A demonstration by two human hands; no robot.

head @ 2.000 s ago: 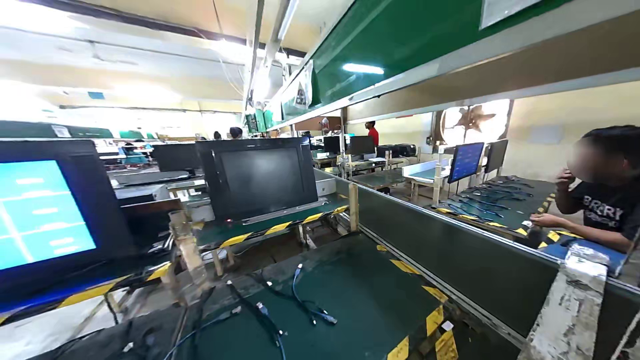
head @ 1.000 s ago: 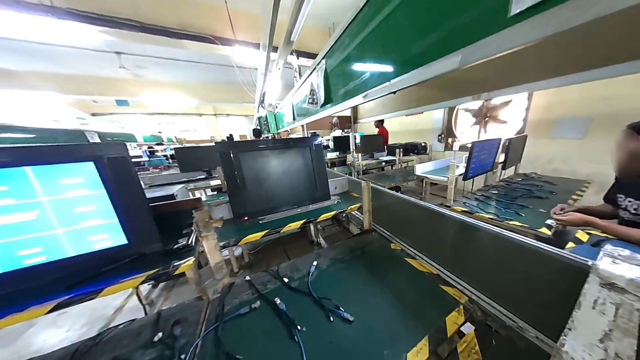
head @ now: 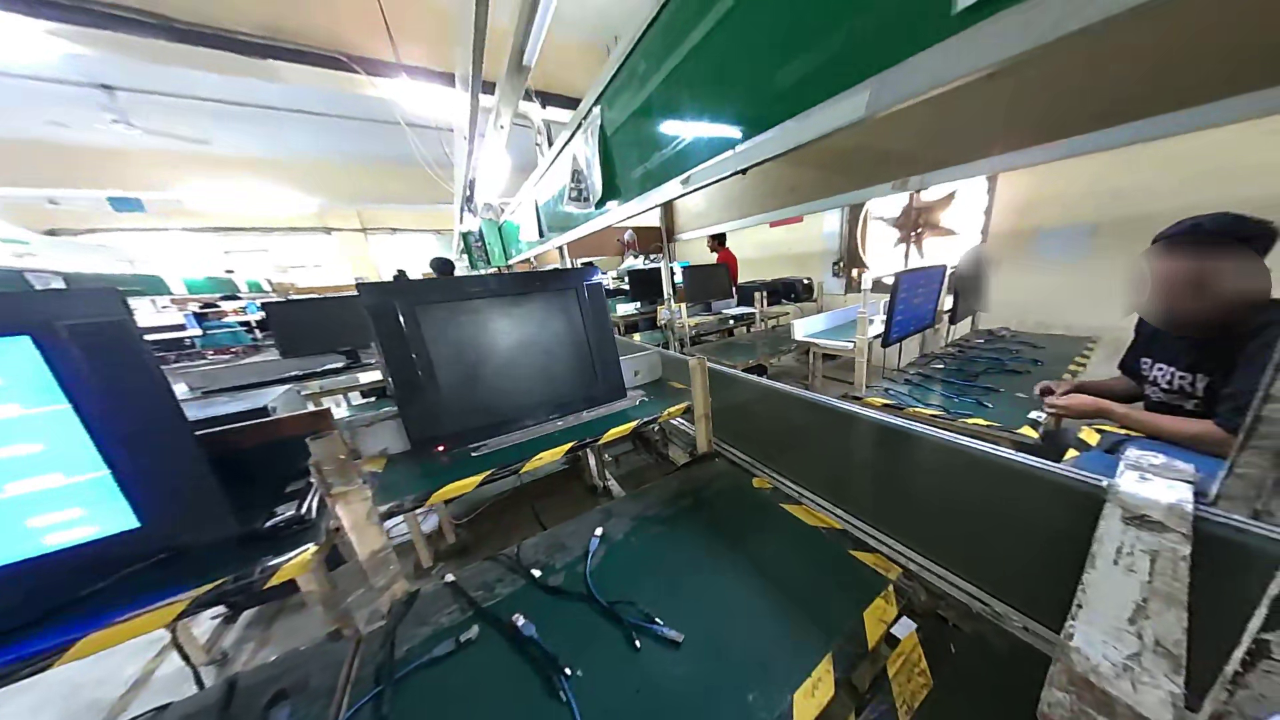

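Neither my left hand nor my right hand shows in the head view. Several blue and black cables lie on the green-topped bench (head: 730, 560) in front of me. One blue cable with a USB-type plug (head: 665, 632) lies near the bench's middle, and another blue cable (head: 420, 660) lies at its left. Behind the bench stands a monitor with a dark screen (head: 505, 355) and a small red light. At the far left, a second monitor (head: 60, 450) shows a lit blue screen with writing.
A conveyor's side wall (head: 860, 440) runs along the right of the bench. Beyond it a co-worker (head: 1190, 370) sits at a table with several cables (head: 960, 370) and a lit monitor (head: 913, 305). A worn, paint-spotted post (head: 1125, 590) rises at the near right.
The co-worker's hand was near the face two seconds ago; now both hands are together over the table. The view has shifted somewhat. The cables on my bench lie as before.
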